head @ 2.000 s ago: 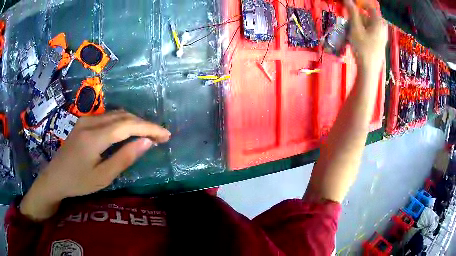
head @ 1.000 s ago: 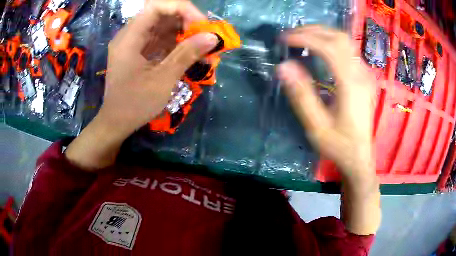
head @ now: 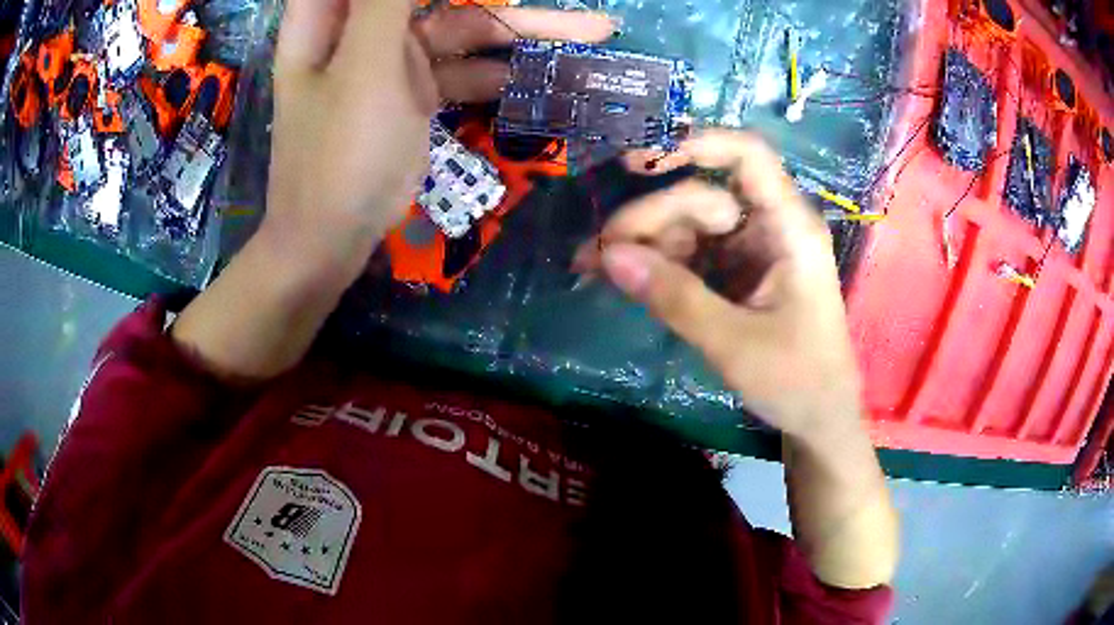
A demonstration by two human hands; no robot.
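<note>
A dark circuit board (head: 601, 93) is in front of me between my hands. My left hand (head: 354, 134) is at its left end, with fingers reaching along the board's upper left edge; whether they grip it is unclear. My right hand (head: 764, 281) is below and right of the board, fingers curled, one finger near its lower right corner. Anything thin between its fingertips cannot be made out. Below the board lie orange speaker holders (head: 422, 256) with black speakers and a silver-white board (head: 462, 186), partly hidden by my left hand.
Orange holders and boards lie in a pile (head: 189, 165) at left. A red compartment tray (head: 935, 354) is at right, with dark boards (head: 965, 110) along its far side. Yellow-tipped pieces (head: 845, 205) and thin wires lie by its edge. Clear plastic covers the green bench.
The view has shifted from the tray back over the bench. The orange holder seen in my left hand a second ago no longer shows there; a dark board now shows between my hands. My right hand moved closer.
</note>
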